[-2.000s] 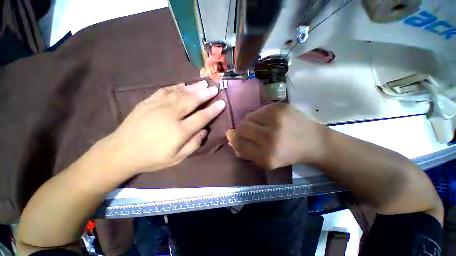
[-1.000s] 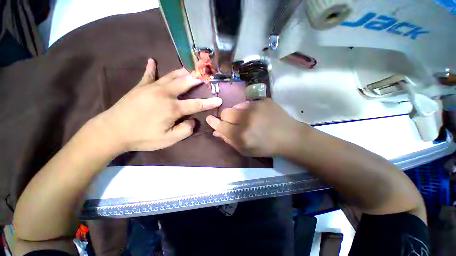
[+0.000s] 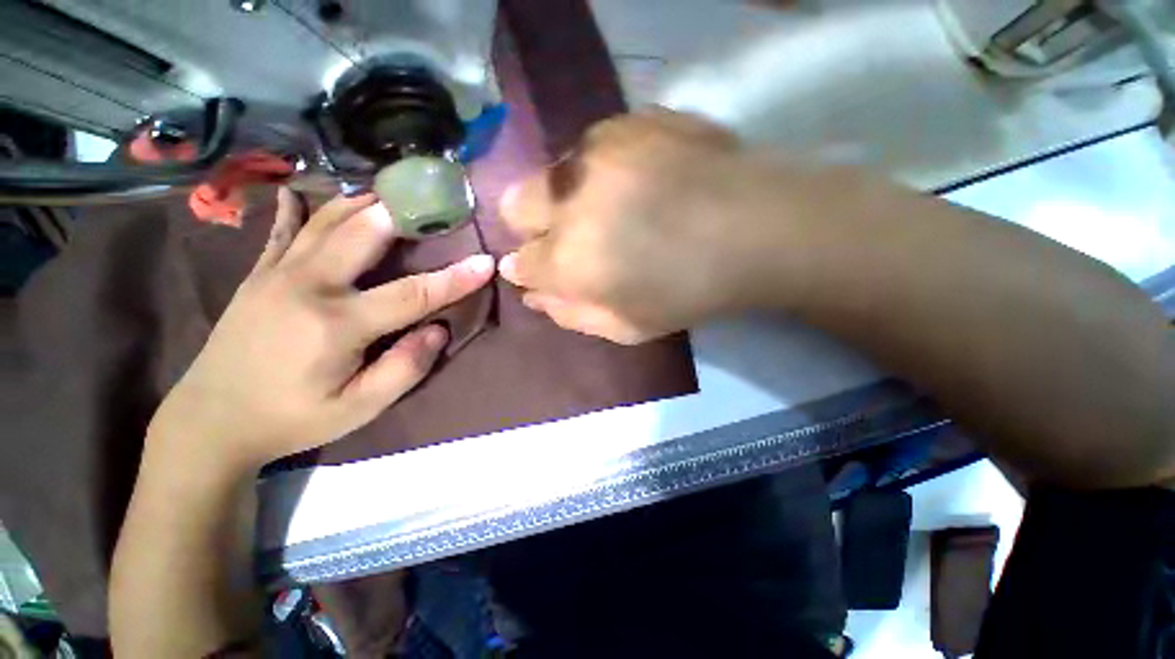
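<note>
The brown garment panel (image 3: 567,367) lies on the white table under both hands. A stitched pocket edge or seam shows between them. My left hand (image 3: 335,309) lies flat on the panel with its fingers spread, its index fingertip at the seam. My right hand (image 3: 631,225) is curled on the panel just right of the seam, its fingertips close to my left fingertip; whether it pinches the cloth is not clear. The tension knob (image 3: 425,193) with its pale greenish cap hangs just above my left fingers. The needle and presser foot are hidden behind it.
The sewing machine head (image 3: 284,58) fills the top left, with an orange-red tuft (image 3: 226,187) beside it. The machine bed (image 3: 799,77) extends right. A ruler tape (image 3: 619,493) runs along the table's front edge. Brown cloth hangs at the left.
The view has shifted and come closer to the machine, so the knob looks larger. A brown strip of the panel now shows above my right hand, beyond the knob. Both hands remain on the cloth.
</note>
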